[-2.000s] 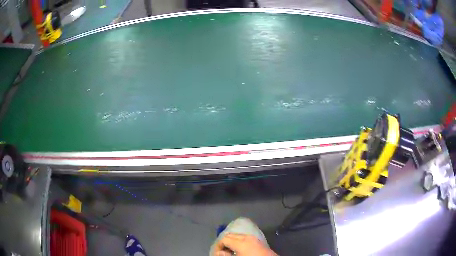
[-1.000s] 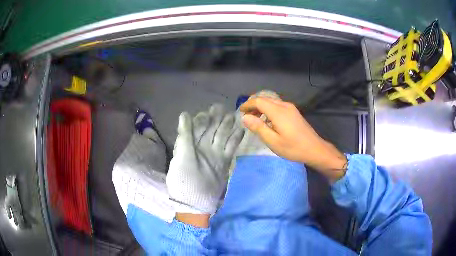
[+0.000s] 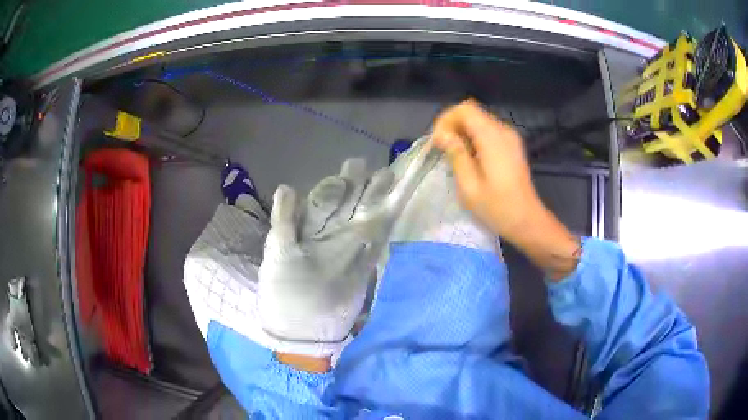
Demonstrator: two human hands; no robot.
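My left hand wears a pale grey-white knit glove, fingers apart, above my lap. My right hand is bare and slightly blurred, to the right of and above my left hand. Its fingers pinch the end of a narrow, pale, stretched piece that runs to the gloved hand. It looks like a finger of the left glove pulled long, but its exact join is blurred. Light blue sleeves cover both forearms.
A red ribbed stack lies low on the left. The left metal table holds a crumpled pale item. A yellow-and-black taped fan stands on the right table. The conveyor's white-red edge crosses ahead.
The view has tilted down from the belt to my lap. Over the last second my right hand has moved up and right, and a pale piece is now stretched between the hands.
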